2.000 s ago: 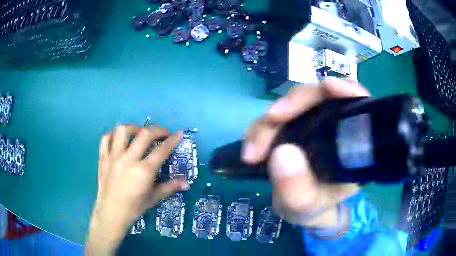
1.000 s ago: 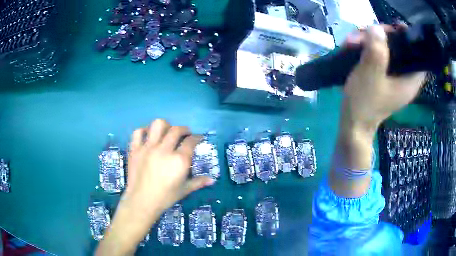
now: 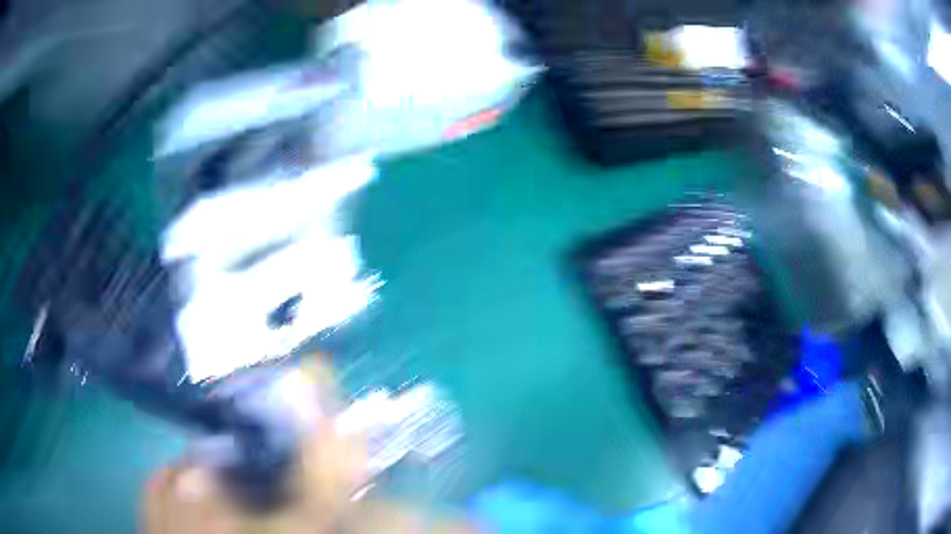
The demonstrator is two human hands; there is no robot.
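The view is heavily blurred. My right hand (image 3: pixel 344 480) is at the lower left, cut off by the bottom edge, with a blue sleeve (image 3: pixel 553 511) behind it. It is closed around a dark object that looks like the electric screwdriver (image 3: pixel 261 459); its tip cannot be made out. Silvery smeared shapes, apparently circuit boards (image 3: pixel 412 422), lie on the green mat just right of the hand. My left hand is not in view.
The white screw feeder (image 3: pixel 261 282) stands above my right hand, with another white box (image 3: pixel 428 73) behind it. A black parts tray (image 3: pixel 678 323) with many pieces lies at right. Dark stacked trays (image 3: pixel 657 104) stand at top. Blue fabric (image 3: pixel 803 448) shows at lower right.
The view has swung right, so the feeder now appears at left and the tray nearer the middle. My right hand shows lower left; my left hand has left the picture.
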